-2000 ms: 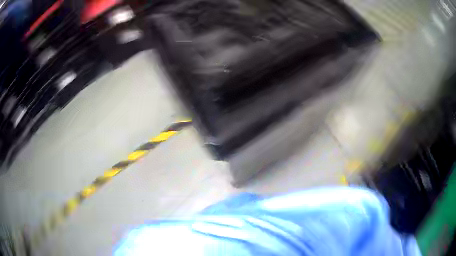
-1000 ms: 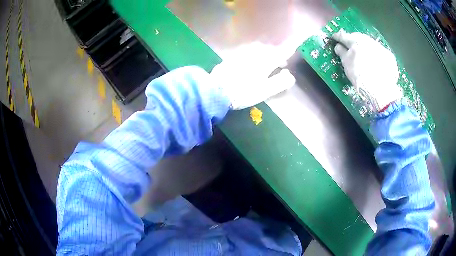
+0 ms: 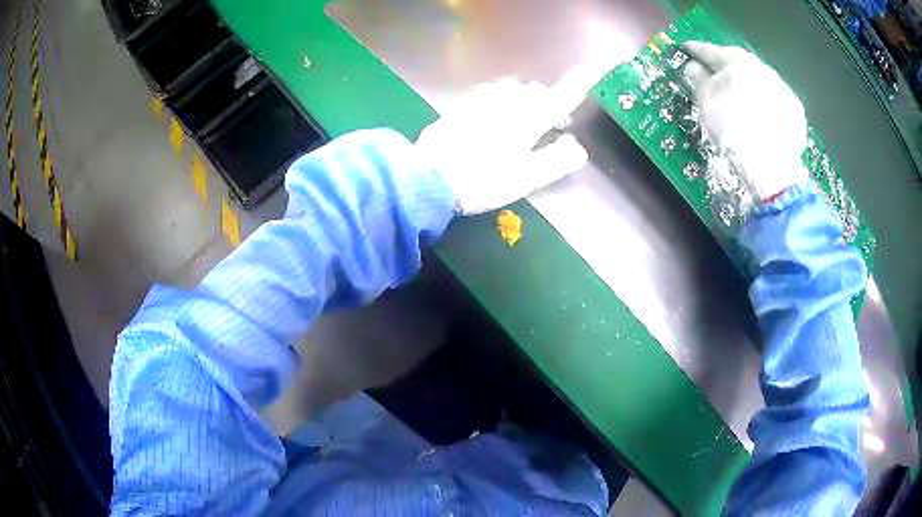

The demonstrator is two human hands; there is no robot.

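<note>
A large green circuit board (image 3: 662,146) with rows of silvery-white pads lies slanted over the metal sheet (image 3: 647,252). My right hand (image 3: 753,121), in a white glove, rests on its upper part with the fingers bent down onto the pads. Whether it holds a small tool or part cannot be told. My left hand (image 3: 505,146), in a white glove, is left of the board, thumb apart and fingers stretched toward its upper left edge. Glare washes out these fingertips, so whether they touch or grip the board cannot be told.
The green bench mat (image 3: 596,313) runs along the near edge, with a yellow mark (image 3: 509,227) on it. Black bins (image 3: 253,141) stand left of the bench. Yellow-black tape (image 3: 51,187) crosses the floor at far left. Equipment (image 3: 869,45) shows at the upper right.
Two seconds ago the view showed a large dark bin over the floor and no hands. Since one second ago, both hands have stayed at the board almost unchanged, with only a slight view shift.
</note>
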